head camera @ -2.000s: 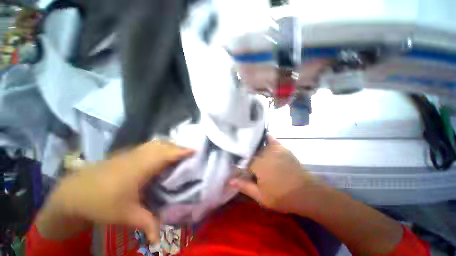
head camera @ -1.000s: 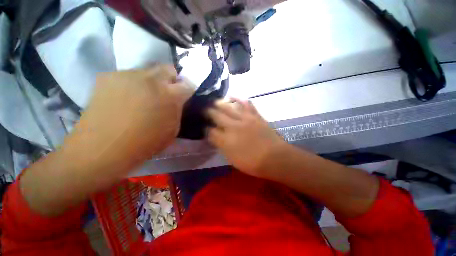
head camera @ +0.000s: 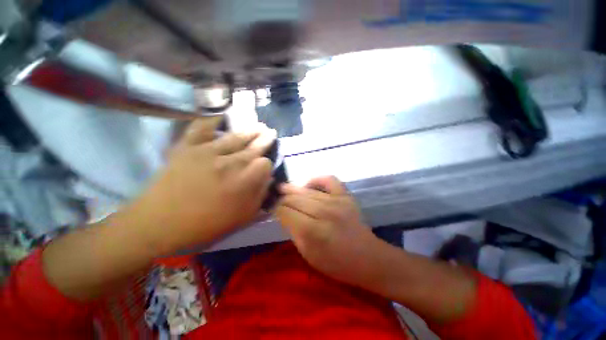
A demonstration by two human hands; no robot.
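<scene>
A dark band (head camera: 274,174) with a pale edge lies on the machine bed, just in front of the needle area. My left hand (head camera: 222,176) lies over its left side, fingers pressed near the presser foot. My right hand (head camera: 322,216) pinches its near end at the thumb and fingertips. The cylindrical attachment (head camera: 284,109) stands right of the needle area. The needle is blurred, and my left hand hides part of the band. Pale cloth (head camera: 86,126) spreads at the left.
The sewing machine head (head camera: 372,30) spans the top. Black-handled scissors with a green part (head camera: 515,116) lie on the right of the bed. A red crate (head camera: 126,302) with scraps (head camera: 176,302) is by my lap. White and dark pieces (head camera: 531,252) lie below the table edge at right.
The view has shifted. The larger bunched cloth seen first is no longer in my hands; since then my left hand has come over the dark band, nearer the needle, and my right hand holds its near end.
</scene>
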